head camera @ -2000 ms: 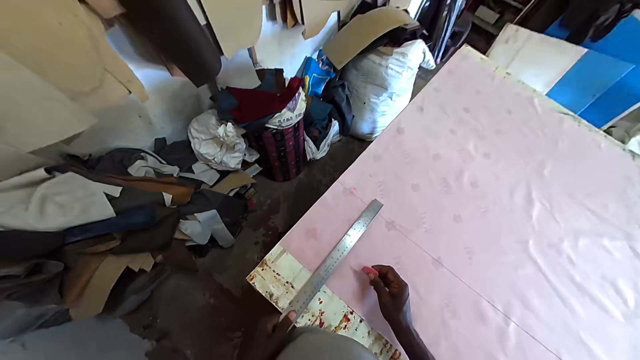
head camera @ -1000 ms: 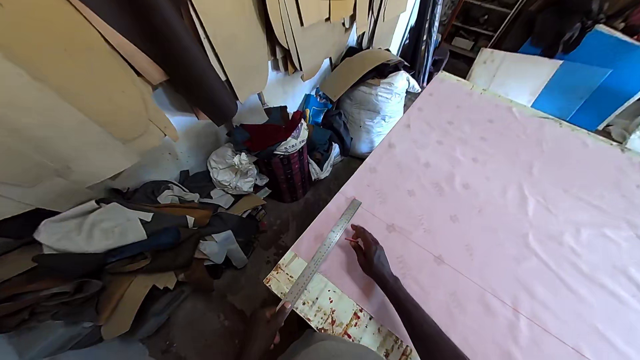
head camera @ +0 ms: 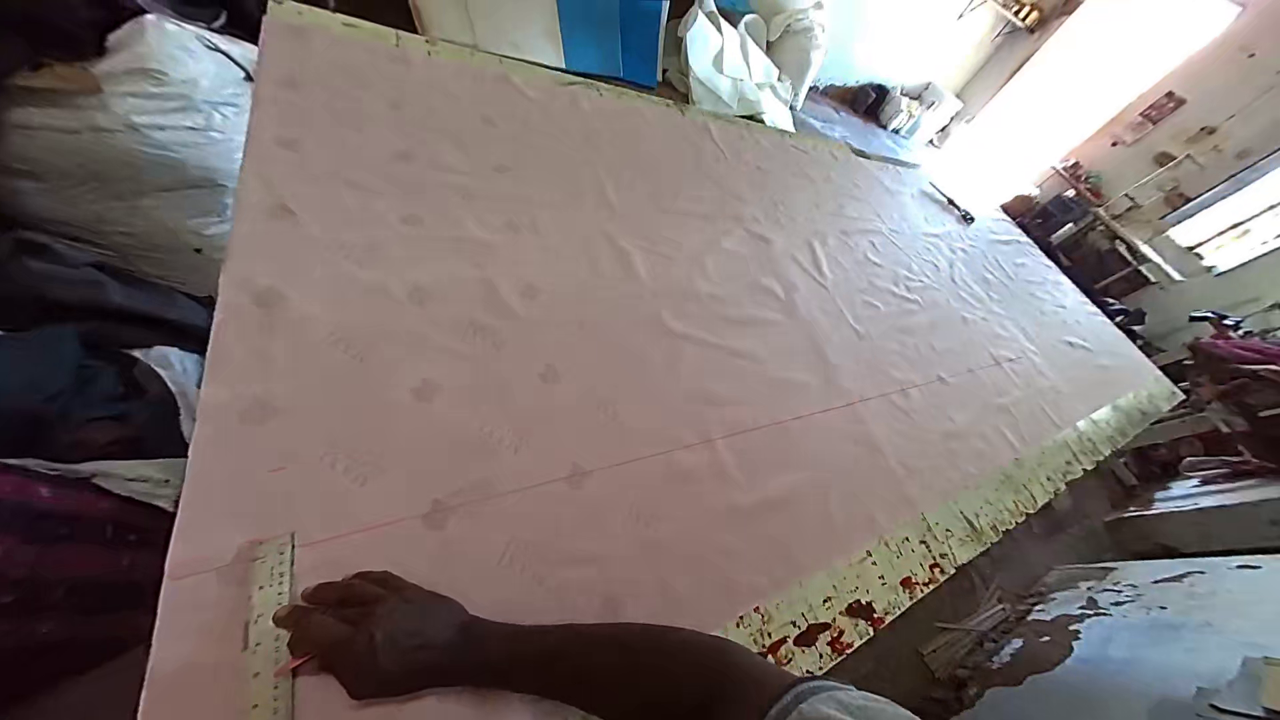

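Observation:
A pale pink patterned cloth (head camera: 560,330) lies over the table, with a thin red line (head camera: 720,437) drawn along it. A flat metal ruler (head camera: 268,620) rests on the cloth at the lower left, its top end by the left part of the line. My right hand (head camera: 375,632) lies beside the ruler, its fingertips on the ruler's right edge. A slim red marking tool (head camera: 294,664), its exact kind unclear, is held in these fingers. A short red mark (head camera: 277,469) shows above the ruler. My left hand is out of view.
A stained table edge (head camera: 860,610) shows at the lower right. Left of the table stand a stuffed white sack (head camera: 130,140) and dark cloths (head camera: 80,390). White and blue sheets (head camera: 570,35) and white material (head camera: 735,70) lie beyond the far edge. A dark-handled tool (head camera: 952,203) rests at the far right.
The view has swung far to the right. My right hand, apart from the ruler two seconds ago, now touches its edge. My left hand, earlier at the ruler's lower end, has left the view.

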